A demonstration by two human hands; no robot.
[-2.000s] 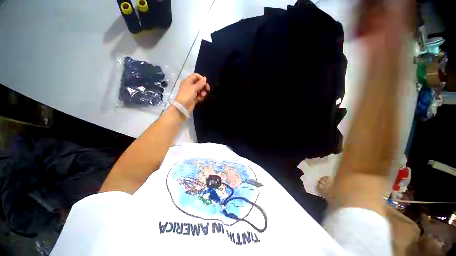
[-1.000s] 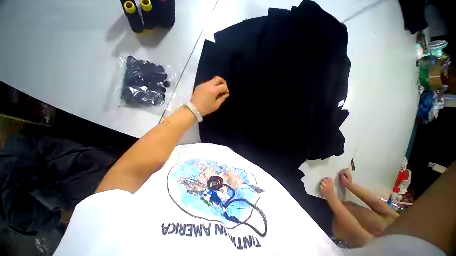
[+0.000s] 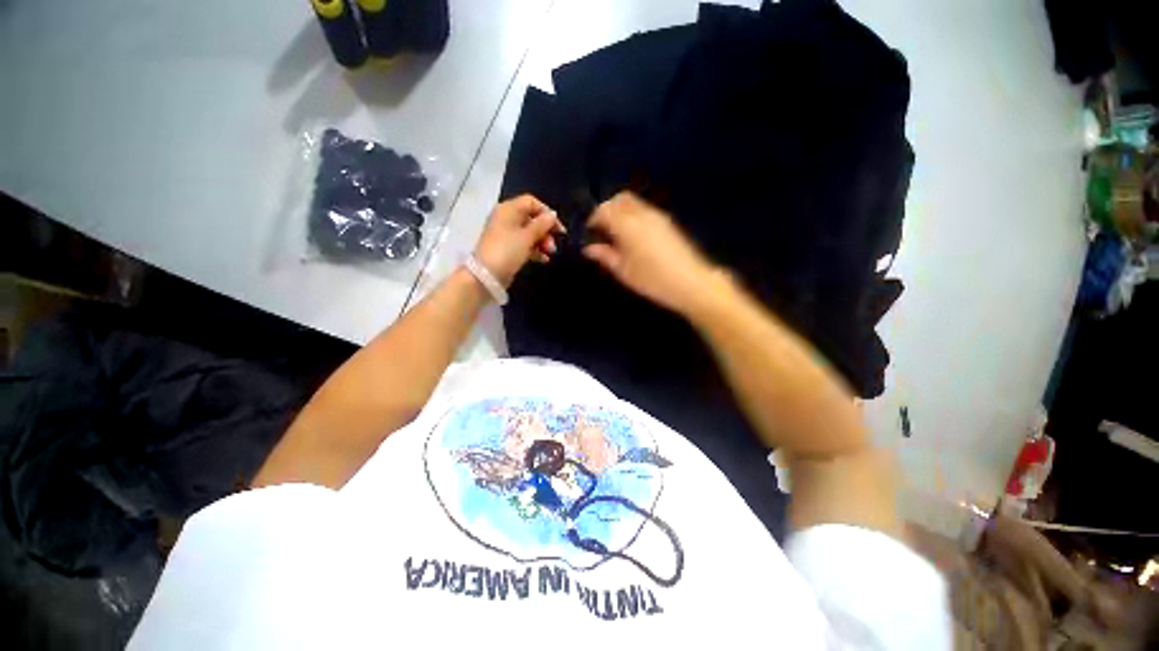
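Layered black garment pieces [image 3: 725, 165] with jagged outer edges lie on the white table before me. My left hand [image 3: 519, 235] is at their left edge, thumb and fingertips pinched together; what they hold cannot be made out against the black. My right hand [image 3: 636, 248] is just right of it over the cloth, slightly blurred, fingertips pointing at the left ones with a small gap. Whether it holds something is hidden by the dark cloth. A clear plastic bag of small black pieces [image 3: 369, 197] lies left of my left hand.
Dark thread cones [image 3: 381, 28] with yellow parts stand at the upper left. A small dark stick [image 3: 904, 421] lies on the table [image 3: 972, 254] right of the cloth. Dark cloth [image 3: 140, 432] is heaped at the lower left. A blurred person's arm [image 3: 1017, 572] shows at the lower right.
My right hand has come in from the right to the left edge of the cloth, beside my left hand. The other person's hands no longer show on the table.
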